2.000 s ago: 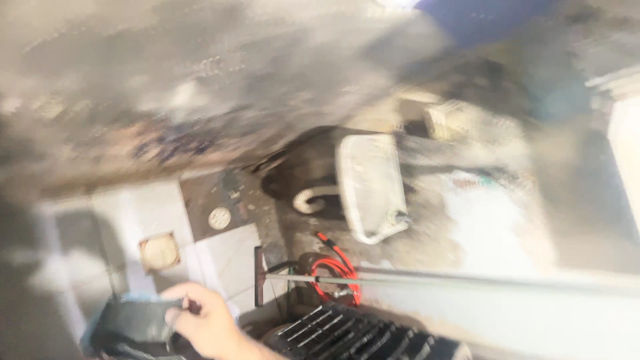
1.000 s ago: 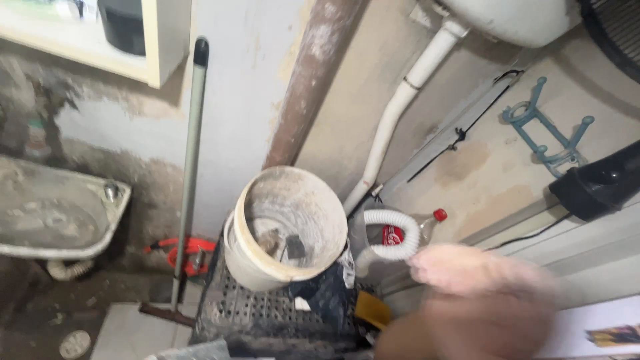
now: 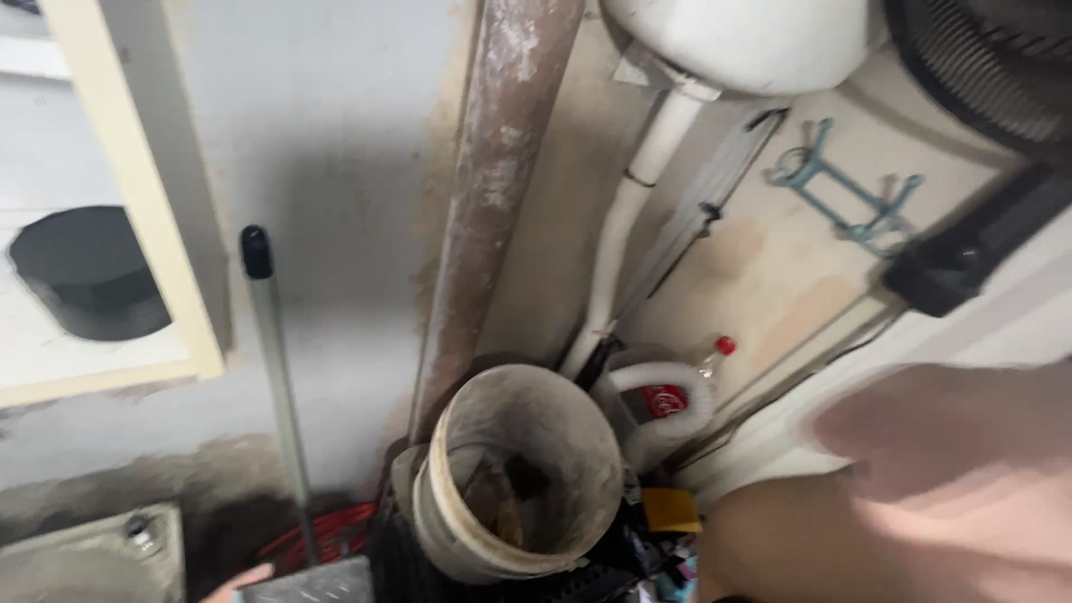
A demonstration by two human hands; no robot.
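At the bottom left edge, fingertips of my left hand [image 3: 240, 582] lie against a grey, flat-faced object [image 3: 310, 584], mostly cut off by the frame. My right hand [image 3: 946, 477] is large and blurred at the lower right, right of a yellow item [image 3: 670, 509]; its fingers are not distinct, and no held object can be made out. Between the hands stands a dirty white plastic bucket [image 3: 429, 511], open at the top, with brown and dark pieces inside. Behind it to the right are a white corrugated hose [image 3: 695, 394] and a Coca-Cola bottle with a red cap [image 3: 726, 345].
A pole with a black end [image 3: 280, 377] leans at the left, near a coiled red hose [image 3: 335, 528] and a dirty sink [image 3: 159, 544]. A shelf with a cream edge [image 3: 134, 201] juts in at upper left. A white tank [image 3: 754, 42] and black fan [image 3: 988, 75] hang above right.
The view has swung and come closer to the bucket. My right hand, beside the corrugated hose one second ago, is now at the lower right. Fingertips beside the grey object have come into view.
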